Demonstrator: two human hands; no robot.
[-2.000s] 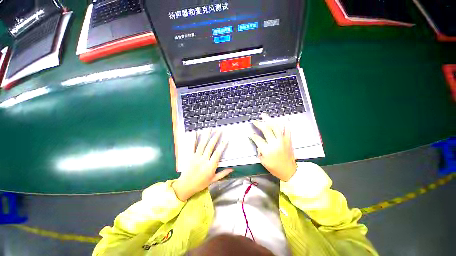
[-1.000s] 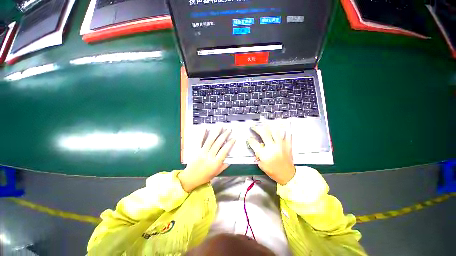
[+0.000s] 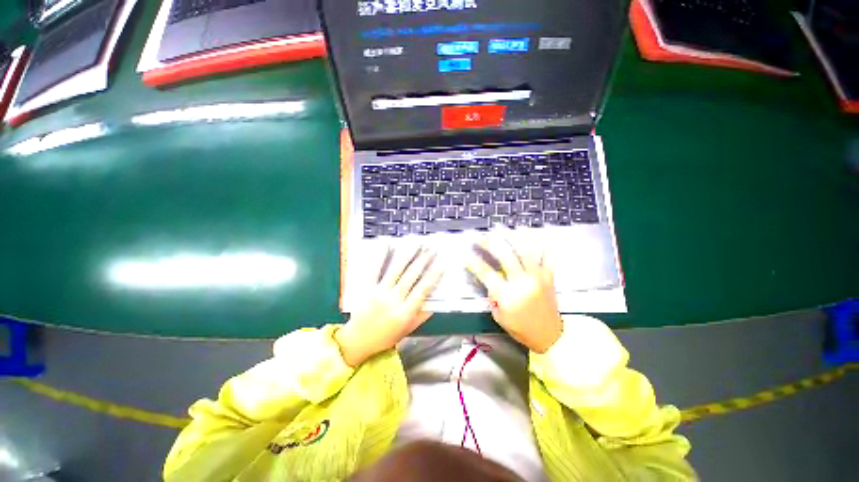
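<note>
An open silver-grey laptop lies in front of me, its black keyboard facing me. Its screen shows a dark test page with blue buttons and one red button. My left hand rests on the palm rest left of the touchpad, fingers spread. My right hand rests over the touchpad area, fingers apart. Neither hand holds anything. A thin red earphone cable hangs down my front. The touchpad is partly hidden and washed out by glare.
The laptop sits on a red carrier with a white sheet, near the curved front edge of a glossy green bench. Other laptops on red carriers stand at the back left and back right. Yellow-striped marking crosses the grey floor.
Since two seconds ago, the view has shifted so the laptop appears further right and squarer to me. Both hands stay on the palm rest with only slight movement.
</note>
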